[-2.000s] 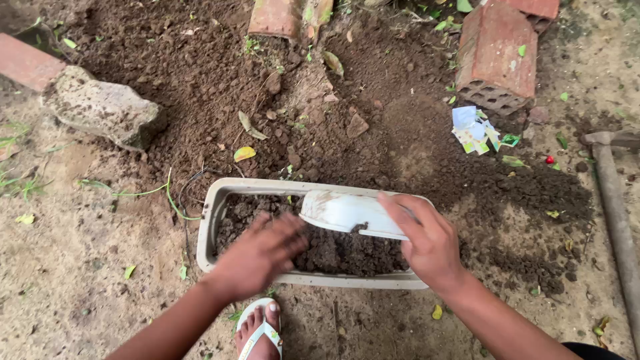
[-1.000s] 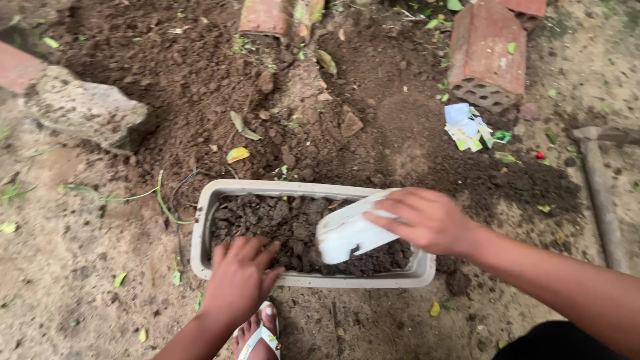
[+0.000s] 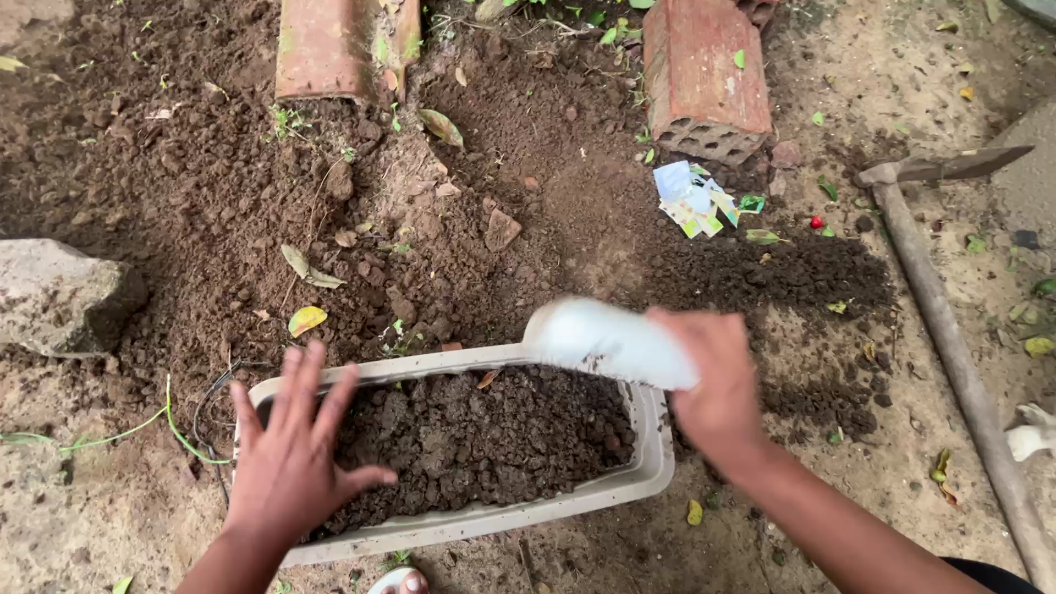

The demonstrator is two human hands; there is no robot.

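A rectangular off-white plastic planter (image 3: 495, 522) lies below me on the ground, with dark, crumbly soil (image 3: 478, 437) inside. Over its left end my left hand (image 3: 301, 445) is spread, fingers apart, holding nothing; whether it touches the soil I cannot tell. My right hand (image 3: 714, 379) grips one end of a white plastic scoop-like piece (image 3: 606, 342), blurred by motion, above the planter's far right rim. The inner side of this piece is not clearly visible.
A hollow clay brick (image 3: 705, 82) and torn paper pieces (image 3: 697, 198) lie beyond the planter. A clay roof tile (image 3: 326, 49) is at the top, a rock (image 3: 66, 297) at left. A wooden-handled hoe (image 3: 949, 330) lies at right. My sandalled foot (image 3: 400, 582) is close to the near rim.
The white piece has moved from over the soil inside the planter to its far right rim, still in my right hand. My left hand has shifted onto the planter's left end, fingers spread.
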